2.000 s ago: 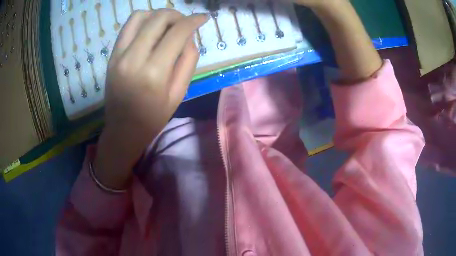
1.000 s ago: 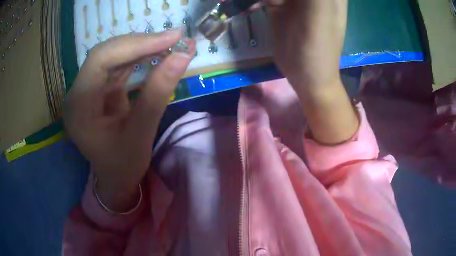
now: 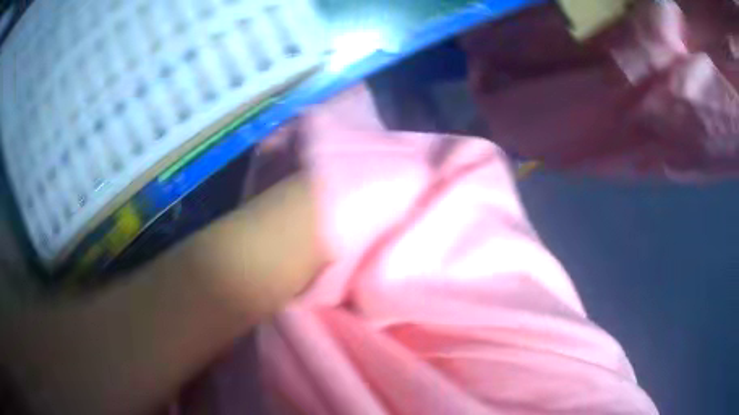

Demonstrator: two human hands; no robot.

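Observation:
The picture is strongly blurred. A white board (image 3: 154, 97) filled with rows of small dark-tipped pieces lies at the upper left. My right forearm comes out of a pink sleeve and reaches across to the lower left, in front of the board's near edge. My right hand (image 3: 89, 336) is a large brown blur there, cut off by the left edge. Its fingers and anything in it cannot be made out. I see no distinct left hand. No hand tool shows.
Blue tape (image 3: 356, 73) runs along the bench's front edge, with yellow tape (image 3: 126, 227) at its left part. Green mat (image 3: 389, 20) shows behind the board. A cardboard corner (image 3: 595, 14) and another person's pink sleeve (image 3: 672, 81) are at the upper right. Dark blue floor lies right.
The view has swung, and the board now sits farther left with its rows fully shown. My right arm has moved across to the lower left. My left hand and the tool have dropped from sight.

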